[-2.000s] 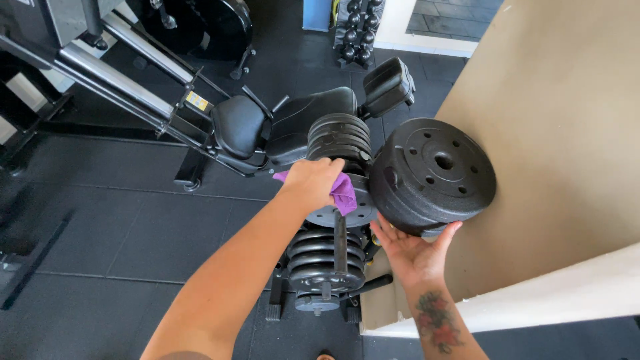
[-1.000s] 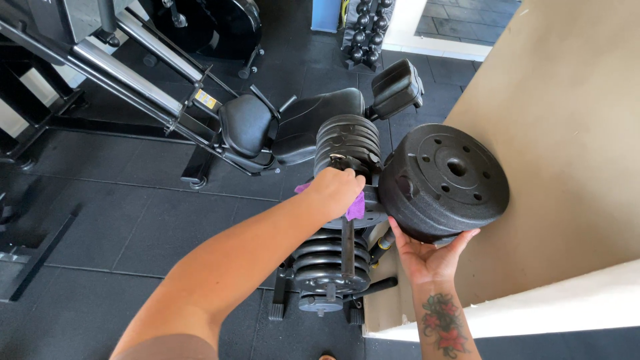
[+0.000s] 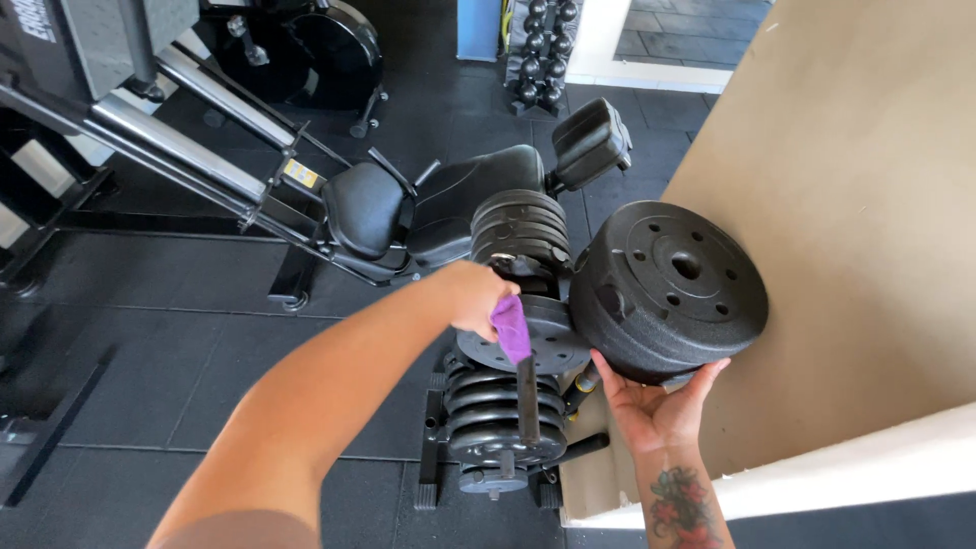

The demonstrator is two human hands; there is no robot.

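My left hand (image 3: 480, 297) is closed on a purple cloth (image 3: 512, 328), beside a weight plate (image 3: 545, 335) on the storage rack's bare-ended peg (image 3: 528, 400). Fingers of that hand are partly hidden. My right hand (image 3: 659, 400) has its palm up and its fingers spread under the rim of a stack of thick black weight plates (image 3: 671, 290) on the rack's right side. Thumb and fingertips touch the lowest part of the rim. Ridged black plates (image 3: 520, 225) stand behind my left hand, and more round plates (image 3: 503, 415) hang lower on the rack.
A beige wall (image 3: 854, 229) rises close at the right, with a white ledge (image 3: 839, 457) below. A leg press machine (image 3: 198, 168) with a black padded seat (image 3: 366, 210) stands behind and left. Farther back are a dumbbell rack (image 3: 537, 53) and a blue panel (image 3: 478, 30).
My left hand with the purple cloth has shifted slightly left of the peg, and more of the cloth shows. My right hand stays beneath the thick plates.
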